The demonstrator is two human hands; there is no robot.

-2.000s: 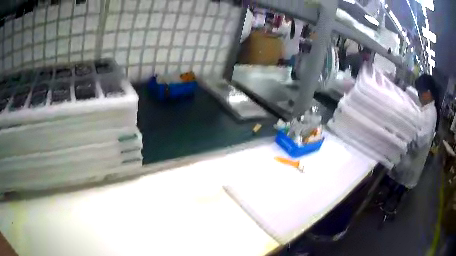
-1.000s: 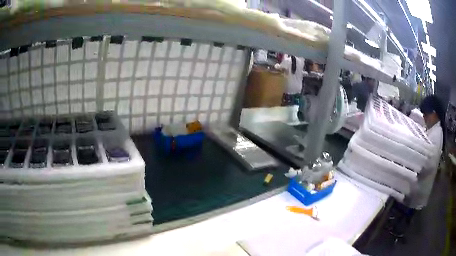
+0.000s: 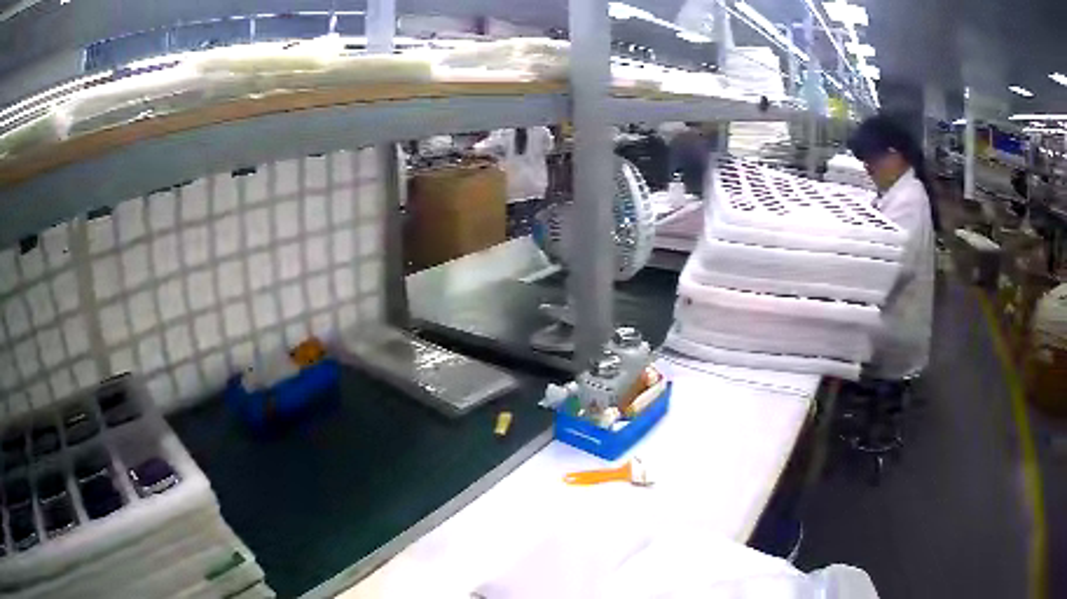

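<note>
No hand of mine can be made out. A blurred white shape [image 3: 667, 567], perhaps a sleeve or a sheet, enters at the bottom edge, with a paler translucent end at its right. A scraper with an orange handle [image 3: 599, 476] lies on the white bench surface [image 3: 714, 433]. Behind it stands a blue parts box [image 3: 614, 435] with bottles and small items. At the left edge is a stack of white trays [image 3: 176, 538]; dark units [image 3: 100, 491] sit in the top tray's pockets. A small yellow piece [image 3: 503, 422] lies on the green mat [image 3: 351, 468].
A second blue box [image 3: 284, 392] and a flat silver case [image 3: 439, 372] are at the mat's back. A grey post [image 3: 593, 199] stands before a fan [image 3: 632, 217]. White trays [image 3: 784, 275] are stacked at the far end, beside a person in white [image 3: 910, 257]. A loaded shelf [image 3: 293, 123] runs overhead.
The view has swung right and tilted up, so the near tray stack has slid to the left edge. The white shape at the bottom has come in and grown larger.
</note>
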